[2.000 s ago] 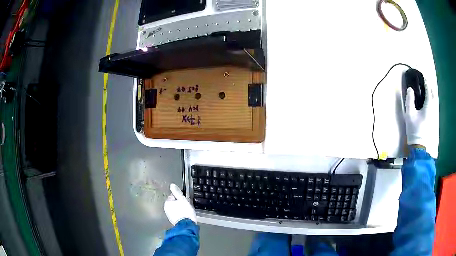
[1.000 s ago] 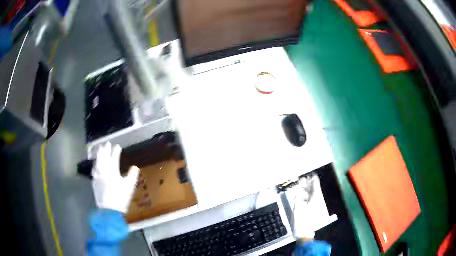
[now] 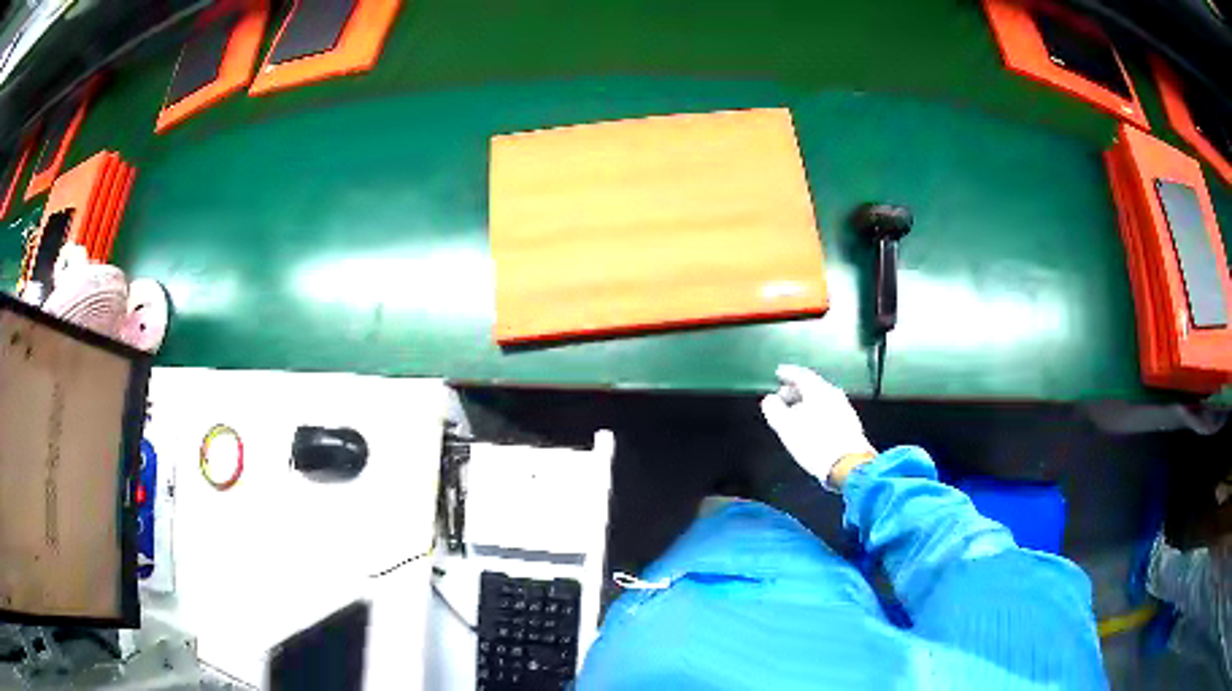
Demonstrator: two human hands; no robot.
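Note:
My right hand (image 3: 817, 425), in a white glove below a blue sleeve, is at the near edge of the green bench, fingers partly curled, with nothing seen in it. In front of it an orange tray (image 3: 655, 223) lies flat on the bench with nothing on it. A black barcode scanner (image 3: 885, 270) lies right of the tray, its cord running to the bench edge. A dark flat slab, apparently a tablet (image 3: 322, 655), shows at the bottom left over the white table, cut off by the picture's edge. My left hand is not seen; whether it holds the slab is hidden.
Stacked orange trays (image 3: 1142, 270) stand right, a grey slab on top. More trays lie along the far edge and left. The white table (image 3: 291, 527) holds a mouse (image 3: 328, 452), tape roll (image 3: 222, 458) and monitor (image 3: 68, 466); a keyboard (image 3: 527, 634) is below. Another person's hand (image 3: 92, 297) is far left.
The view has turned right, from the white table and fixture to the green bench. My right hand has moved from near the keyboard shelf to the bench edge. My left hand has left the picture.

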